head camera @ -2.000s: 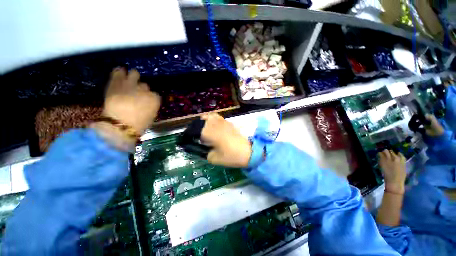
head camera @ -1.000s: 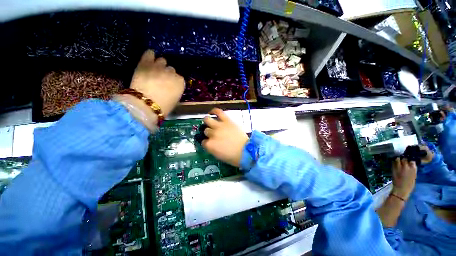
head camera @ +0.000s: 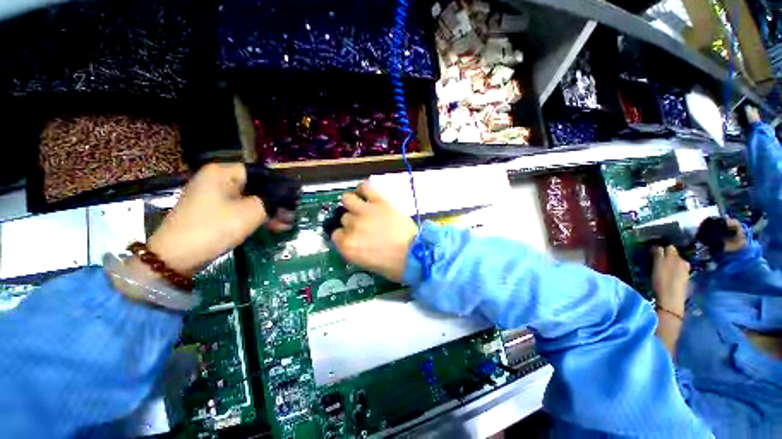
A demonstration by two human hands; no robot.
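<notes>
A green circuit board [head camera: 283, 343] lies in front of me with a flat white-silver bar [head camera: 386, 334] across its middle. My left hand [head camera: 219, 214], with black finger cots and a beaded bracelet, is over the board's upper left edge, fingertips bent down. My right hand [head camera: 375, 230], with dark fingertips, is low over the upper part of the board. Whether either hand holds a component cannot be told; the fingertips are dark and blurred.
Bins of copper-brown [head camera: 111, 154], dark red [head camera: 343, 133], blue [head camera: 326, 39] and cream components [head camera: 480, 86] stand behind the board. A blue coiled cord [head camera: 400, 77] hangs down. A maroon rectangle [head camera: 568, 214] lies right. Another person's hands [head camera: 670, 279] work at a board further right.
My left hand has moved from the bins down to the board's upper left part. My right hand has stayed over the board, with a small shift. The view has shifted slightly.
</notes>
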